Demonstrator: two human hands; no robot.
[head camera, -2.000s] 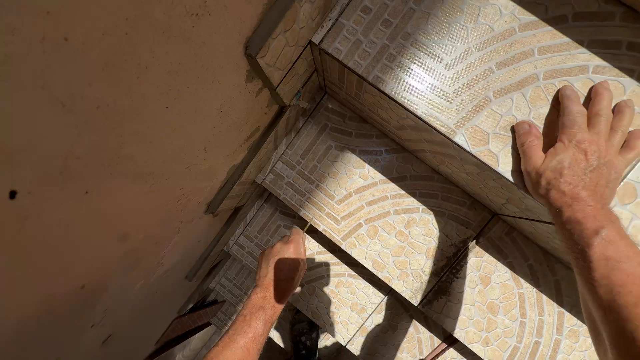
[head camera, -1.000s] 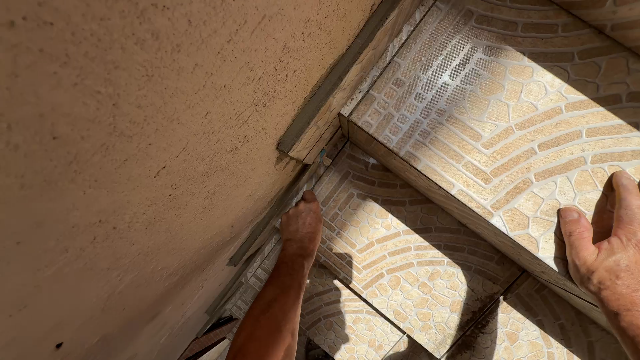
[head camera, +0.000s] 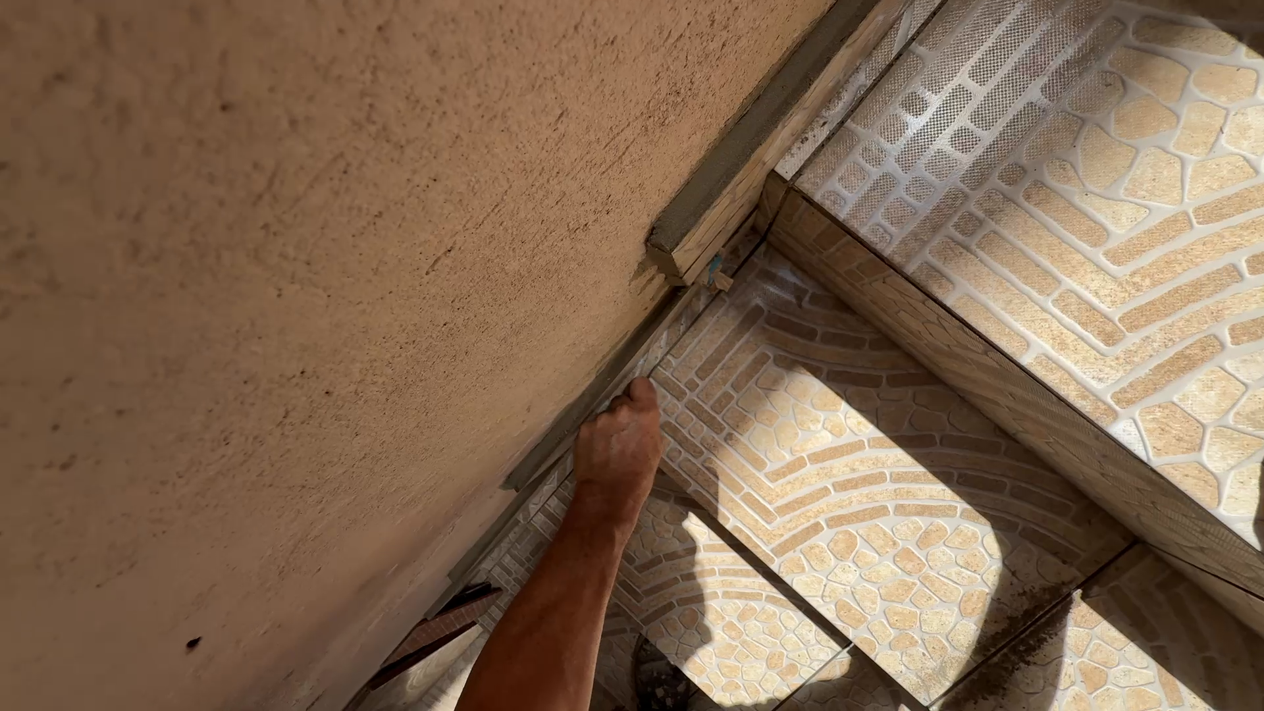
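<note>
My left hand (head camera: 620, 430) is closed into a loose fist, its knuckles at the narrow skirting strip (head camera: 664, 341) where the patterned stair tile (head camera: 839, 474) meets the wall. Its fingertips are hidden, so I cannot tell whether it holds anything. Up the strip from the hand, a small blue piece (head camera: 714, 267) and a tan chip (head camera: 724, 282) sit in the corner by the riser (head camera: 987, 370). Above them a thicker skirting tile (head camera: 736, 188) has grey mortar (head camera: 755, 133) along its top. My right hand is out of view.
A rough plastered wall (head camera: 326, 276) fills the left side. The higher tiled step (head camera: 1116, 227) is at upper right, and a lower step (head camera: 741, 602) lies beneath the forearm. Dark reddish strips (head camera: 439, 632) lean near the wall's foot, and a dark object (head camera: 660, 676) shows at the bottom edge.
My left hand has moved down along the skirting, away from the riser corner. My right hand, on the upper step before, has left the view. The view has shifted toward the wall.
</note>
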